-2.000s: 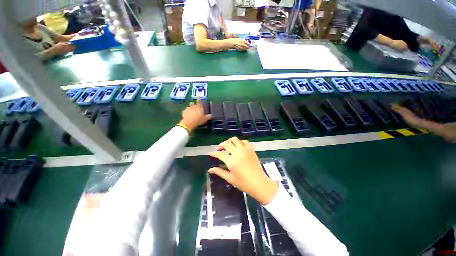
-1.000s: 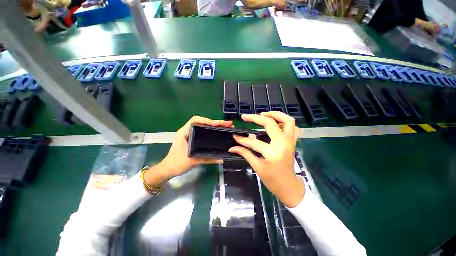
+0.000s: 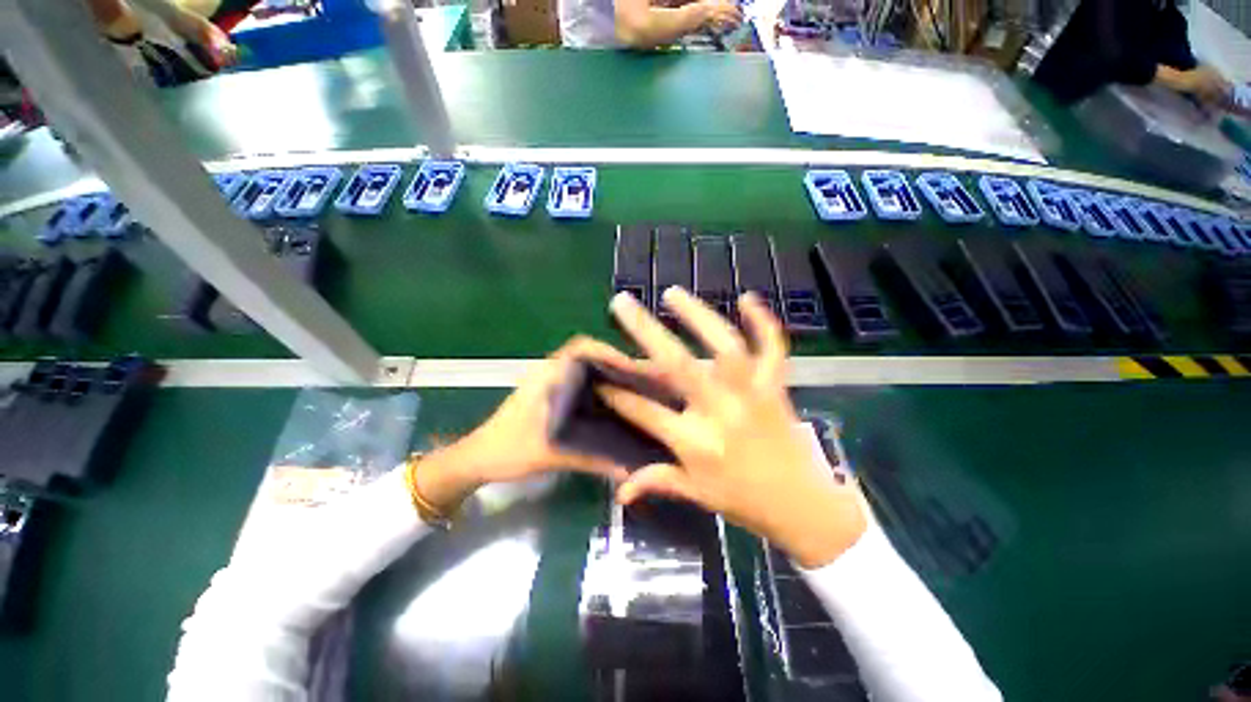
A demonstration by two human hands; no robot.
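My left hand [image 3: 515, 432] holds a dark housing [image 3: 611, 418] by its left end, above the bench in front of me. The housing is tilted and partly blurred. My right hand [image 3: 727, 425] is spread over it, with one finger reaching into its hollow side and the other fingers apart. The housing's right end is hidden behind my right hand, and I cannot tell if a small piece is at the fingertips. Below my hands lies a glossy black die-cut sheet [image 3: 659, 549] with pale lines and glare.
Dark housings [image 3: 901, 288] and blue frames [image 3: 572, 192] stand in rows on the green belt. A grey post [image 3: 206, 233] crosses the left. Joined dark housings [image 3: 69, 425] lie at left, a clear bag [image 3: 336, 446] nearer. A faint transparent sheet [image 3: 947, 514] lies right. People work opposite.
My left hand went from the belt row to above the bench and now holds a housing. Since one second ago, the housing has tilted and my right hand's fingers have spread.
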